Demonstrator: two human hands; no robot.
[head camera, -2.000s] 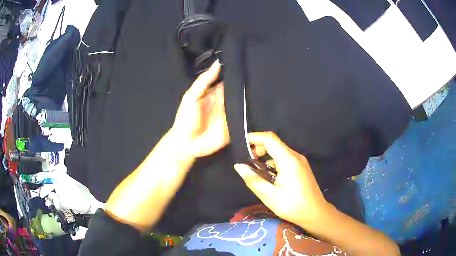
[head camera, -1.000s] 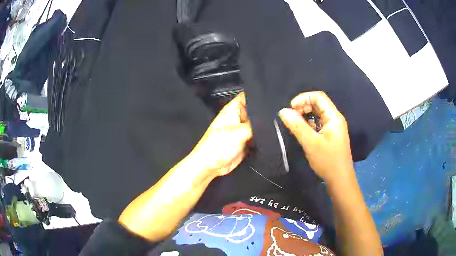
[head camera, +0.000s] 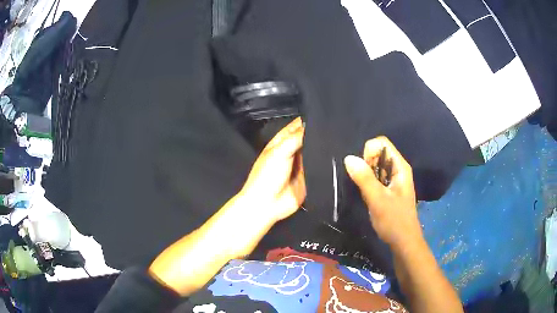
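A large black coat (head camera: 165, 140) lies spread in front of me, its shiny lining (head camera: 265, 95) showing in a fold near the middle. My left hand (head camera: 278, 174) is at the folded edge below the lining, fingertips on the cloth, gripping it. My right hand (head camera: 383, 186) is just right of the edge and holds small dark thread snips (head camera: 383, 168) against the palm; thumb and finger are apart. A short white line, likely basting thread (head camera: 335, 191), runs along the cloth between my hands. A thin thread also shows near the bottom.
A white table top (head camera: 452, 85) with dark pieces is at the upper right. A worn blue floor (head camera: 482, 214) lies to the right. At the left edge are cluttered items and a dark garment (head camera: 40, 64). A printed garment (head camera: 269, 281) is at my front.
Since a second ago, my right hand has moved slightly down and left. The lining fold has flattened and shifted. Earlier, my right hand was lower, at the white line's lower end.
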